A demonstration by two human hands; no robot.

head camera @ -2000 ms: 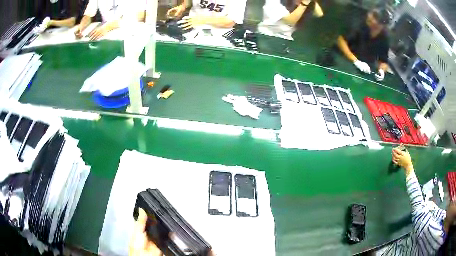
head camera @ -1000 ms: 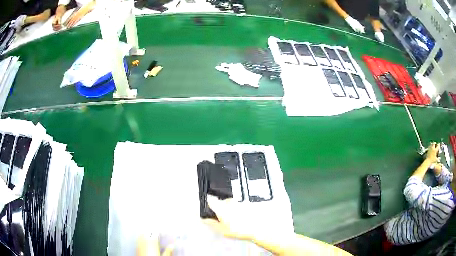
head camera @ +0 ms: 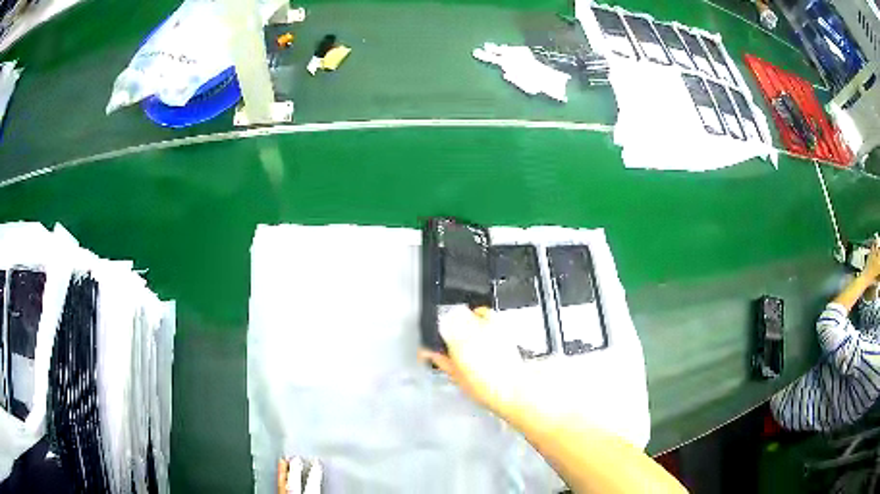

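A white separator sheet (head camera: 328,328) lies on the green bench in front of me. Two black phone frames lie side by side on its upper right, the right one (head camera: 577,297) fully visible. My right hand (head camera: 471,352) grips the lower end of a thick stack of black frames (head camera: 457,275), left of the two frames and against or over the edge of the nearer one. Whether the stack rests on the sheet is unclear. Only fingertips of my left hand (head camera: 301,477), with white finger cots, show at the bottom edge; the rest is cut off.
A tall pile of layered sheets and frames (head camera: 125,376) stands at left. A small black pile (head camera: 769,338) lies at right near a person in a striped sleeve. Beyond the divider are a blue bowl (head camera: 198,108), a metal upright, white gloves (head camera: 531,73), a filled sheet (head camera: 666,130) and red trays (head camera: 815,121).
The stack, earlier held tilted at lower left, is now next to the laid frames in my right hand. My left hand has withdrawn to the bottom edge. The view has tilted down.
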